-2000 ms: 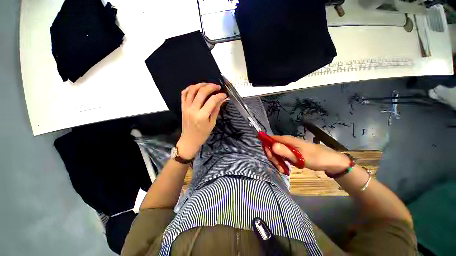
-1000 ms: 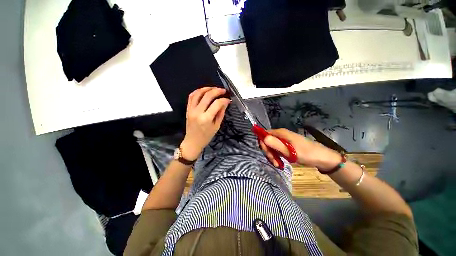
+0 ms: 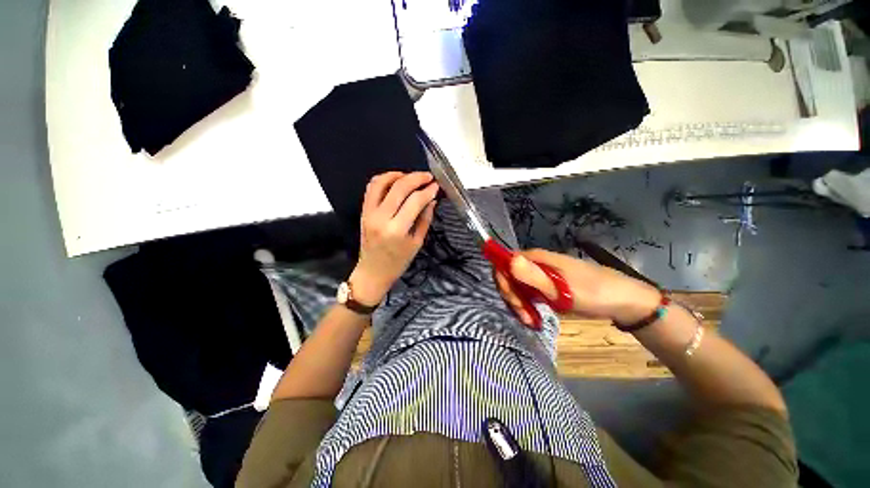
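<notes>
A flat black fabric piece (image 3: 358,138) lies over the front edge of the white table. My left hand (image 3: 393,227) holds its near right part, fingers on the cloth. My right hand (image 3: 548,286) grips the red handles of the fabric shears (image 3: 460,200). The silver blades point up and left along the fabric's right edge; whether they are fully closed is hard to tell. Thin black trimmings (image 3: 434,257) lie on the striped apron over my lap.
A black stack (image 3: 553,86) is right of the piece and a smaller ragged stack (image 3: 174,76) at left on the table (image 3: 277,181). A black fabric pile (image 3: 205,315) is below the table at left. A wooden seat (image 3: 620,348) and floor trimmings show at right.
The black piece and my left hand sit slightly farther right and lower in the view. My right hand and the shears shift slightly, blades still along the piece's right edge.
</notes>
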